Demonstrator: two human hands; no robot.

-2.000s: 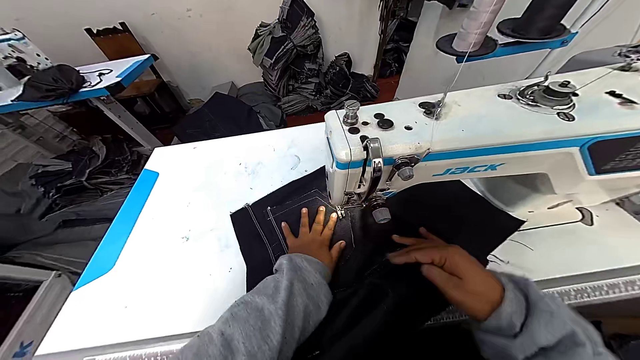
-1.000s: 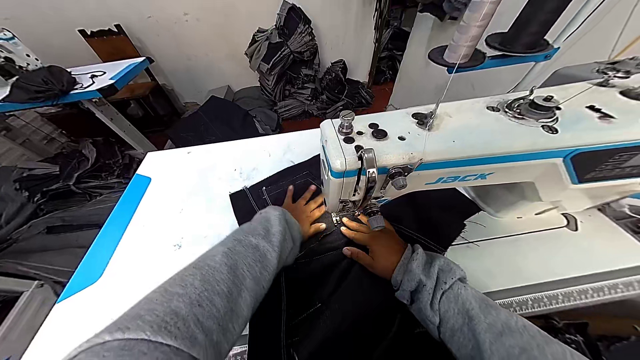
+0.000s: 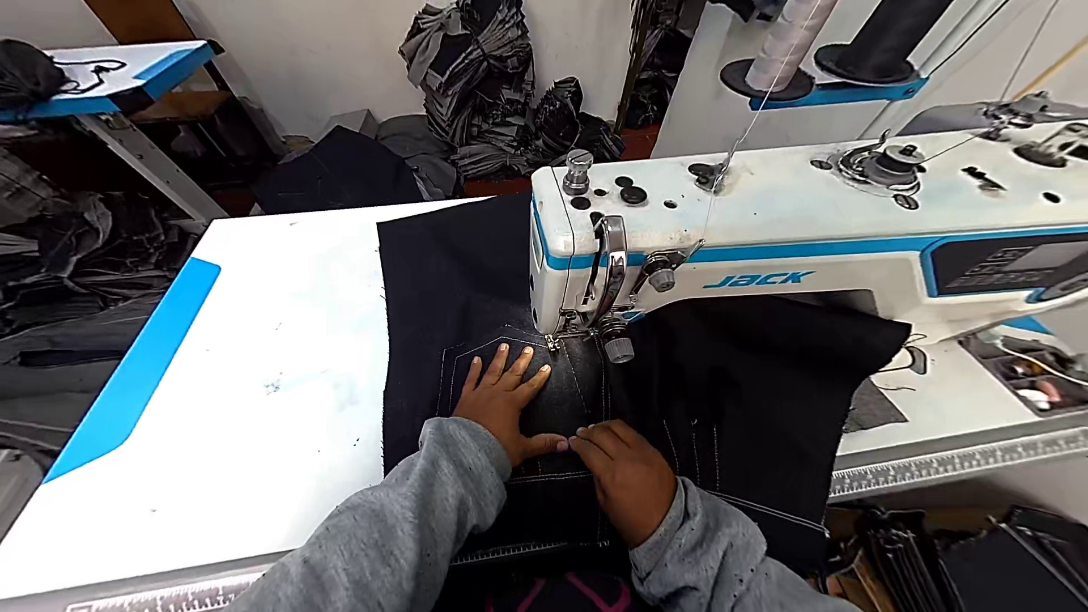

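Note:
Dark denim fabric (image 3: 459, 263) with pale stitch lines lies under the needle area of a white Jack sewing machine (image 3: 765, 212). My left hand (image 3: 506, 404) rests with its fingers spread on a stitched patch (image 3: 552, 399), left of and below the presser foot (image 3: 554, 342). Close to the tip of my left thumb, my right hand (image 3: 625, 476) has its fingers together at the patch's lower right edge. Whether they pinch the cloth cannot be made out. The fabric spreads to both sides of the machine head and down over the table's front edge.
The white sewing table (image 3: 255, 365) has a blue corner and a ruler strip (image 3: 960, 463) along its front. Thread cones (image 3: 786, 42) stand at the upper right. Bundles of dark cloth (image 3: 476, 76) are piled against the wall, with more cloth (image 3: 85, 272) at left. A parts tray (image 3: 1033, 374) sits at right.
The fabric has been shifted and turned; more of it now extends behind and left of the machine head. My right hand has moved from beside the presser foot down toward me.

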